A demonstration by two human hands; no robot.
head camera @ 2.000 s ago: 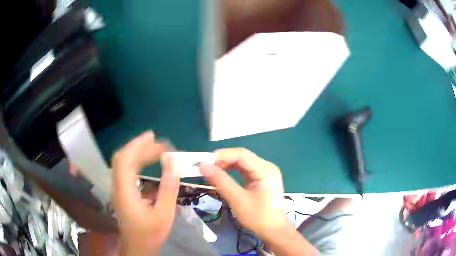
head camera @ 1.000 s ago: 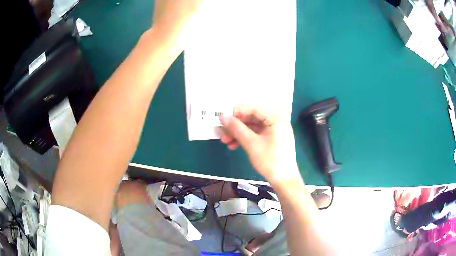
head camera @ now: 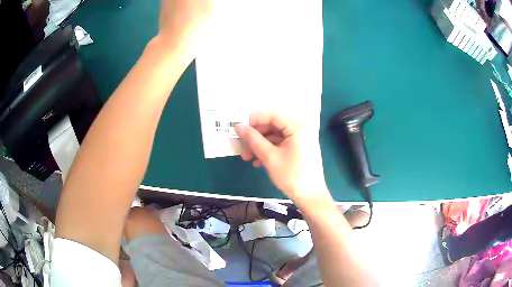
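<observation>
A white retail box (head camera: 261,67) lies on the green table, its near end pointing at me and its far end cut off by the top edge. A small barcode label (head camera: 224,125) is at the box's near left corner. My right hand (head camera: 275,148) has its thumb and fingertips on the label's right end, against the box. My left hand (head camera: 188,17) is at the box's far left side, near the top edge; its fingers are washed out in white, so its grip cannot be told.
A black barcode scanner (head camera: 358,143) lies right of the box, its cable over the table edge. A black label printer (head camera: 48,106) with a hanging white strip (head camera: 64,144) is at left. Small white cartons (head camera: 463,29) are at far right. Cables and paper scraps lie below.
Since the first frame, the label has gone from between both hands onto the box, and the left hand has reached far forward. Over the last second the right hand has barely changed its place on the label.
</observation>
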